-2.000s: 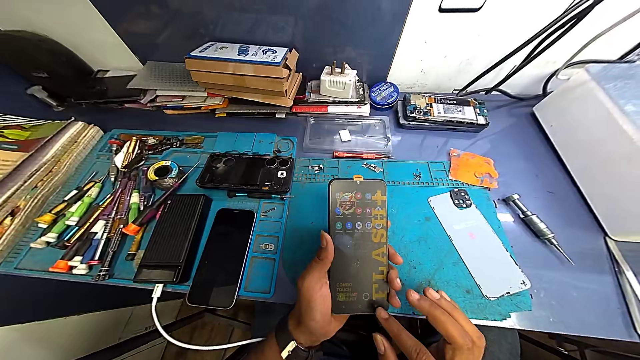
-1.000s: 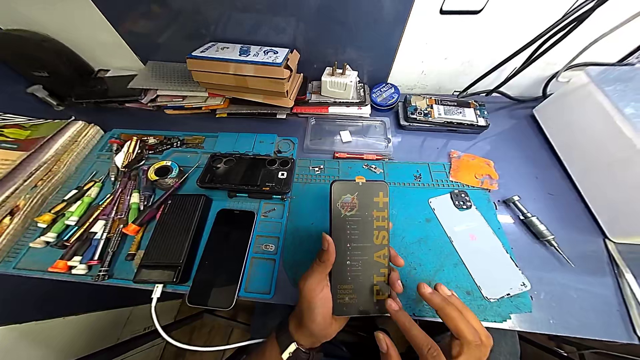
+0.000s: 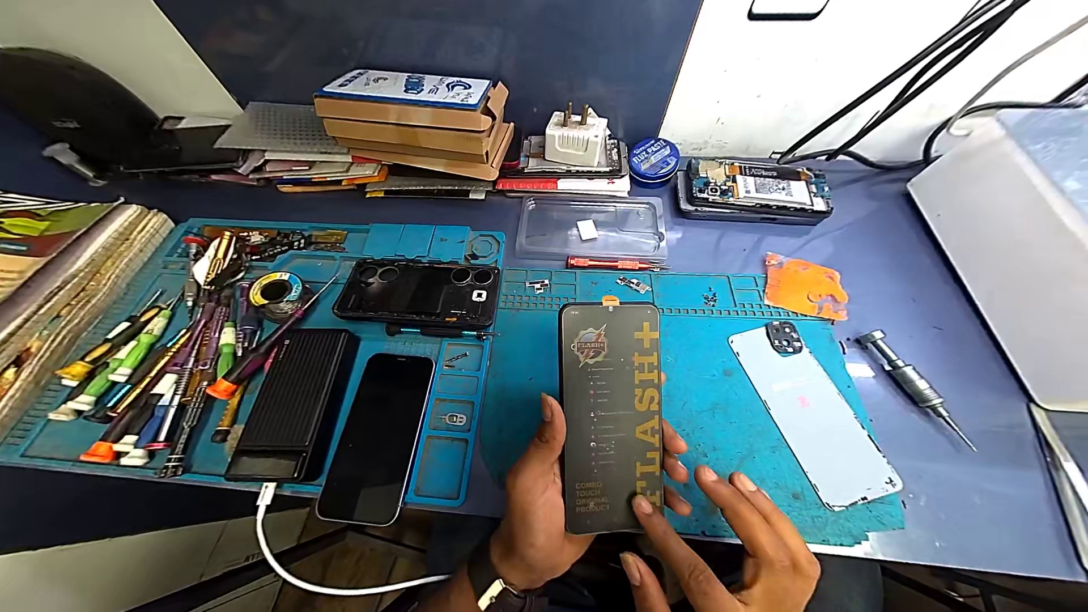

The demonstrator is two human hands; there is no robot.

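Observation:
A smartphone (image 3: 610, 416) with a printed protective film over its lit screen lies in my left hand (image 3: 544, 501), whose thumb is on one long edge and whose fingers curl round the other. An orange tab sticks out at its top. My right hand (image 3: 731, 544) has its index fingertip on the lower right of the screen, with the other fingers spread and nothing held. Right of the phone, a pale back cover with a camera block (image 3: 816, 416) lies on the teal repair mat (image 3: 527, 365). A precision screwdriver (image 3: 914, 382) lies beyond it.
Left are screwdrivers (image 3: 183, 365), a solder wire spool (image 3: 276, 293), a black ribbed power bank (image 3: 297, 399) with a white cable (image 3: 297, 574), a dark phone (image 3: 378, 438) and a black phone housing (image 3: 416, 293). Behind stand cardboard boxes (image 3: 408, 132), a flux paste tin (image 3: 654, 160) and an opened phone (image 3: 756, 191).
The phone's screen showed a grid of app icons two seconds ago; since the middle frame it shows a dark list-like page. My left hand keeps its hold, and my right hand stays by the lower screen.

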